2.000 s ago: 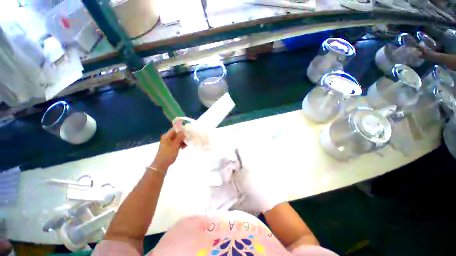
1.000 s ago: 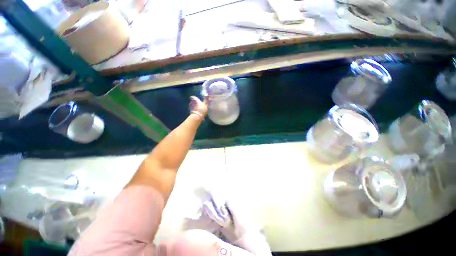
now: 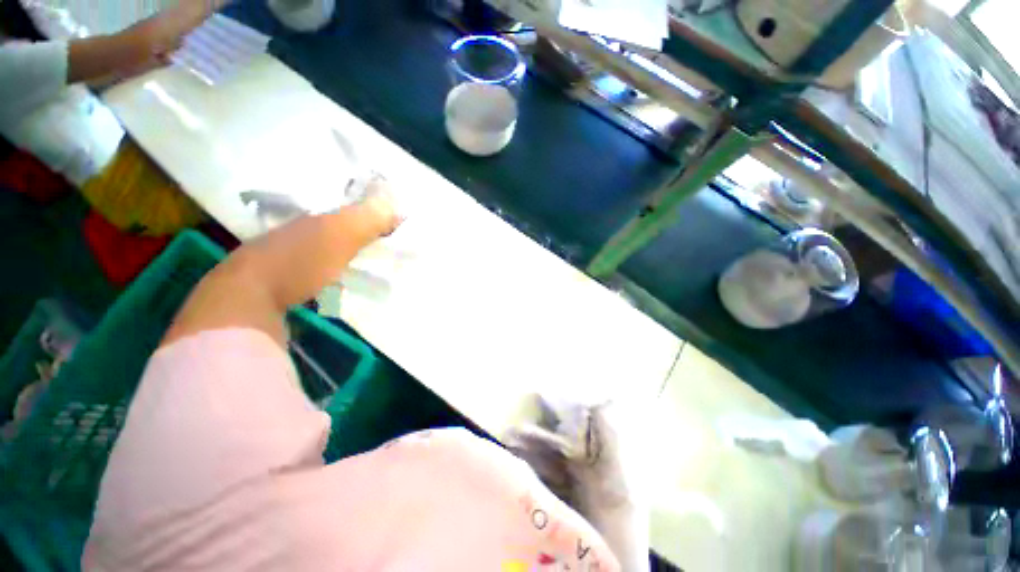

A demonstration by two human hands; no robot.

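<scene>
My left hand [image 3: 378,209], bare, is over the white bench [image 3: 447,324], among overexposed white parts [image 3: 364,279]. Its fingers are washed out, so its grip cannot be told. My right hand [image 3: 598,458], in a pale glove, is close to my body, closed on a crumpled whitish-grey cloth [image 3: 542,422]. A clear container [image 3: 481,117] with a frosted lower half is on the dark green belt. Another clear container [image 3: 772,288], with a round clear piece at its mouth, lies tilted farther right on the belt.
Green crates [image 3: 90,369] stand below the bench at left. Another person's arm [image 3: 123,50] reaches over a printed sheet [image 3: 218,50]. A green post [image 3: 671,201] crosses the belt to the shelf. More clear containers [image 3: 872,464] are at lower right.
The view has swung left. My left hand has left the clear container on the belt and come back to the white parts on the bench. My right hand stays near my body with the cloth.
</scene>
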